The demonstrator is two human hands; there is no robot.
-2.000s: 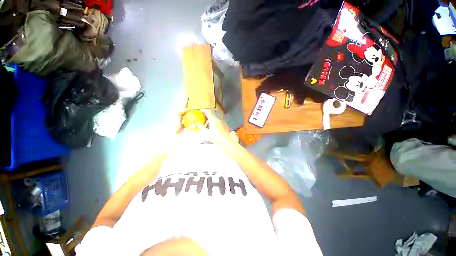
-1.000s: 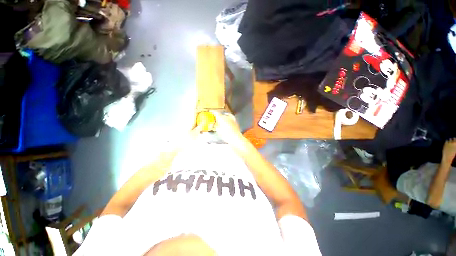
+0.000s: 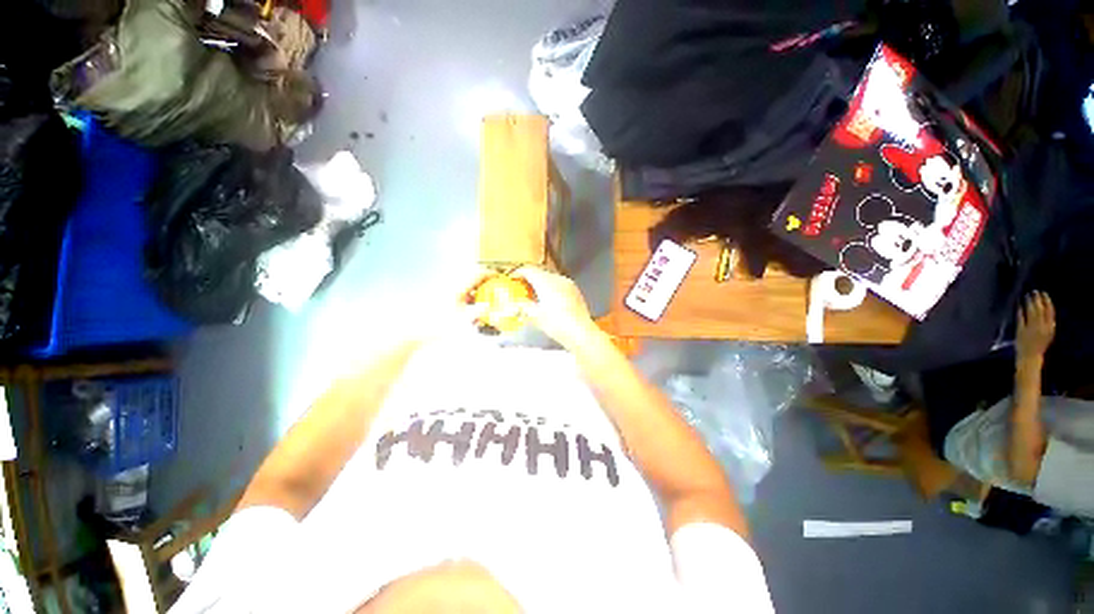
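Note:
An orange [image 3: 502,302] is held between my two hands in front of my chest, just below the end of a small wooden stool [image 3: 514,192]. Its surface shows pale and yellow patches. My left hand [image 3: 466,309] is on its left side, overexposed and hard to make out. My right hand [image 3: 548,298] is on its right side with the fingers over its edge.
A low wooden table [image 3: 720,309] at the right bears a phone [image 3: 660,280], a tape roll [image 3: 836,292], dark garments [image 3: 720,90] and a cartoon-mouse box [image 3: 894,198]. Clear plastic [image 3: 732,420] lies on the floor. Another person's arm [image 3: 1029,384] is at the right.
The orange was a smooth bright ball and now looks patchy and uneven. My right hand's fingers have moved over it. The other person's arm has come into view and reaches towards the dark cloth.

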